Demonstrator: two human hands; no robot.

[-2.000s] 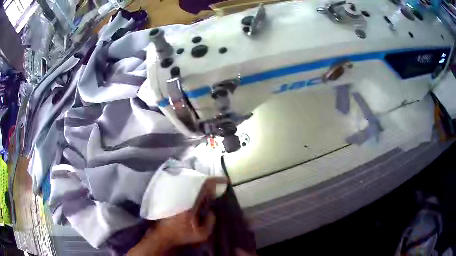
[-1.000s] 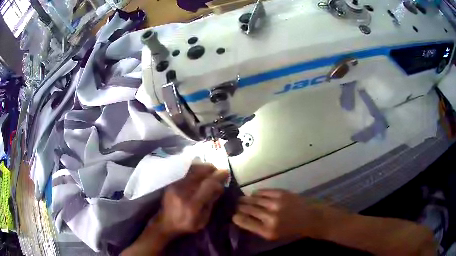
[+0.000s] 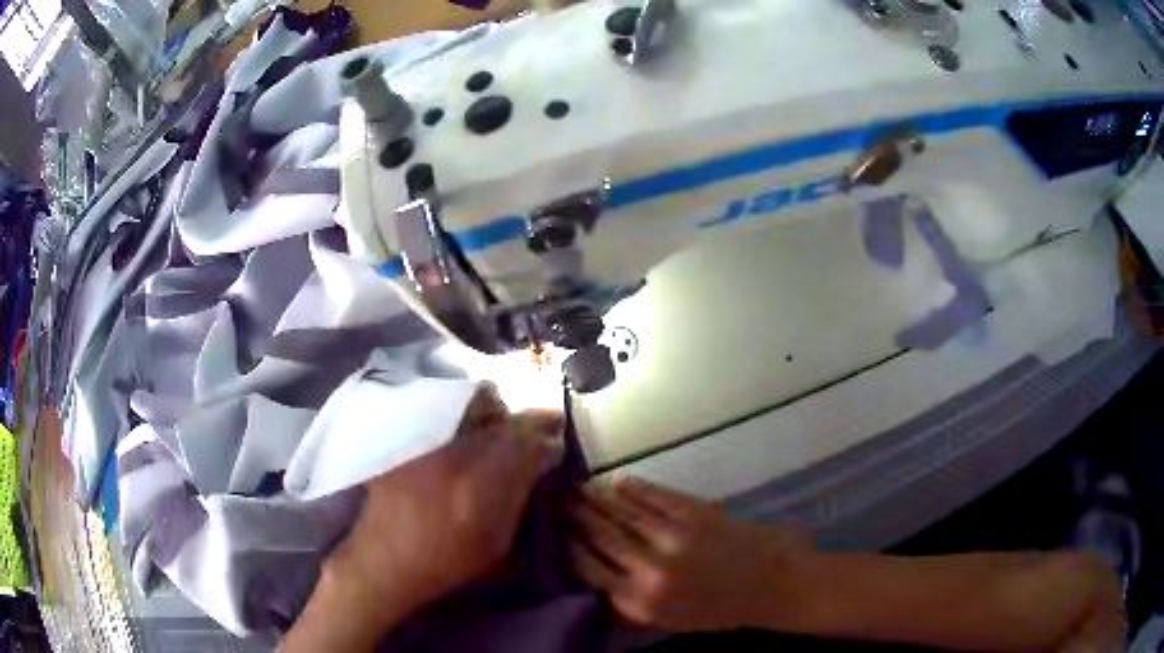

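The white sewing machine (image 3: 715, 166) with a blue stripe stands in front of me. Its presser foot area (image 3: 539, 355) glows in the lamp light, with a small red spot. My left hand (image 3: 447, 498) is just below the foot, fingers pinching the cloth edge beside a pale flat piece (image 3: 383, 427). My right hand (image 3: 657, 549) rests on the dark purple-grey fabric (image 3: 543, 561), fingertips at its right edge. A narrow dark strip runs up towards the needle. The needle tip is lost in glare. The light grey and purple garment (image 3: 255, 332) is bunched left of the needle.
Grey-lilac tape strips (image 3: 938, 274) lie on the machine bed. A lit control panel (image 3: 1085, 134) is at the right end. A printed ruler edge (image 3: 894, 447) runs along the table front. Long cut strips (image 3: 96, 274) heap at the far left, and striped cloth lies at lower right.
My right hand has come in from the lower edge and lies on the dark fabric. My left hand has moved up closer to the foot. The pale piece has shifted left and up.
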